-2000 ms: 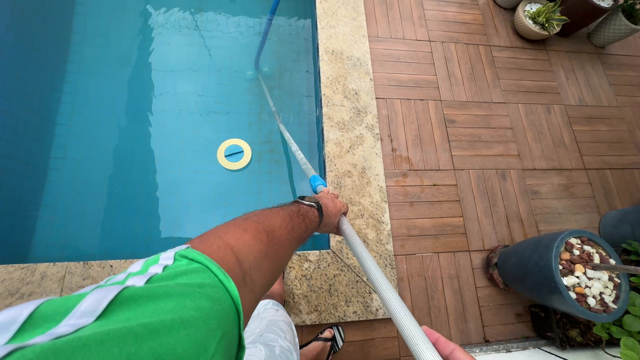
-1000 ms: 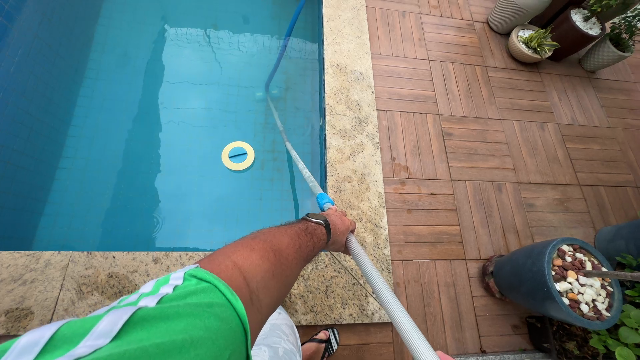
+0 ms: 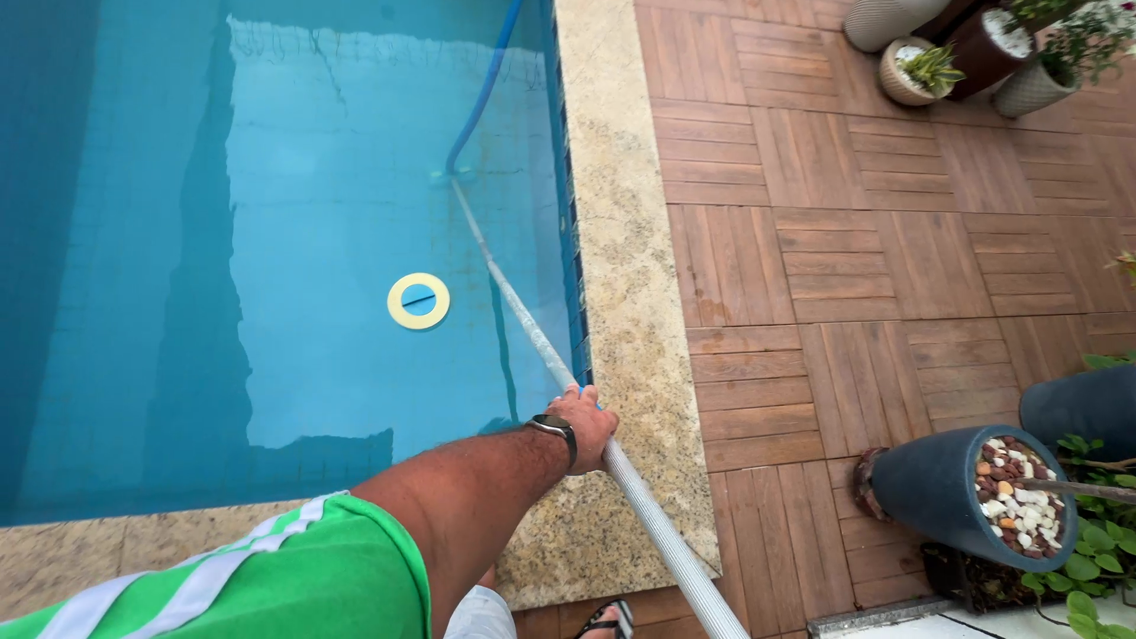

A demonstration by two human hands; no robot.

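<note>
My left hand (image 3: 581,428), with a dark watch on its wrist, is closed around a ribbed metal telescopic pole (image 3: 661,524) over the pool's stone edge. A bit of the pole's blue collar shows by my fingers. The pole slants away into the water to a pool vacuum head (image 3: 453,177), blurred by the water, where a blue hose (image 3: 485,93) joins. My right hand is out of the frame; the pole's near end leaves at the bottom. A pale yellow ring float (image 3: 419,302) lies in the water left of the pole.
A speckled stone coping (image 3: 626,222) borders the pool. Wooden deck tiles (image 3: 825,257) lie to its right. A tall blue-grey planter (image 3: 932,493) with pebbles stands at the lower right, and several potted plants, one in a small ribbed pot (image 3: 910,75), stand at the upper right. A sandalled foot (image 3: 608,621) shows below.
My right hand, seen at the bottom on the pole's near end two seconds ago, is out of view. The vacuum head has come nearer, and my left hand now covers most of the blue collar.
</note>
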